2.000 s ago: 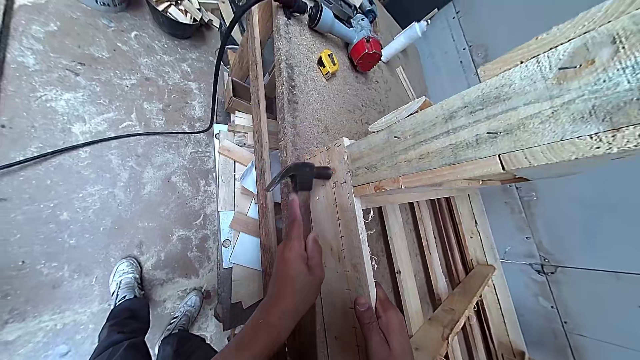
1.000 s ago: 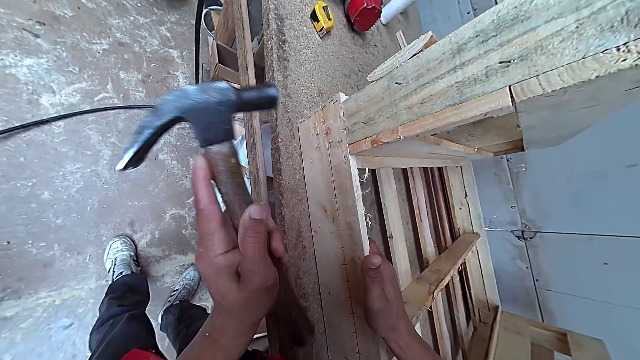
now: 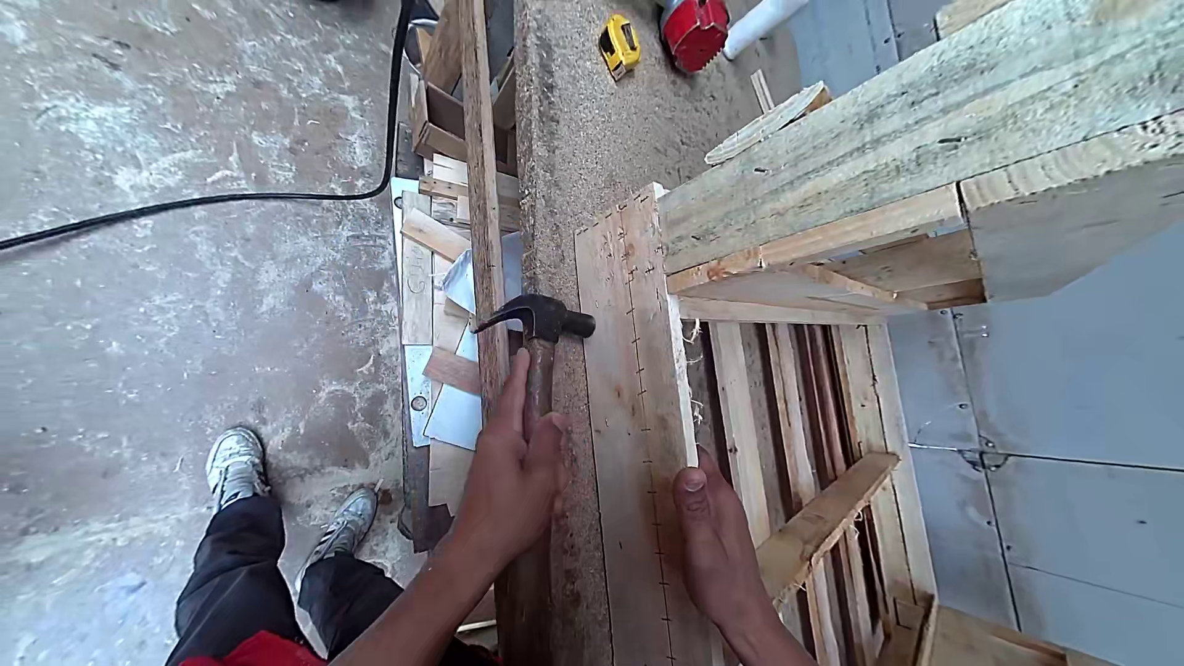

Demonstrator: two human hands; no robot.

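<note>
In my left hand (image 3: 520, 462) is a claw hammer (image 3: 546, 319), its dark head over the bench edge and its face close to the left side of a wooden board (image 3: 624, 388). Rows of small dark marks, like staples or nails, run along this board. My right hand (image 3: 717, 546) grips the board's right edge, thumb on top and fingers hidden. The board lies against a slatted wooden frame (image 3: 740, 398) and a thick timber beam (image 3: 832, 157).
A yellow tape measure (image 3: 620, 46) and a red tool (image 3: 694, 35) lie on the rough workbench (image 3: 592, 139). Wood offcuts (image 3: 435, 236) are piled left of it. A black cable (image 3: 231, 196) crosses the floor. Grey metal panels (image 3: 1091, 398) stand at the right.
Raised and large in view one second ago, the hammer in my left hand is now lower and beside the board. My right hand stays at the board's right edge.
</note>
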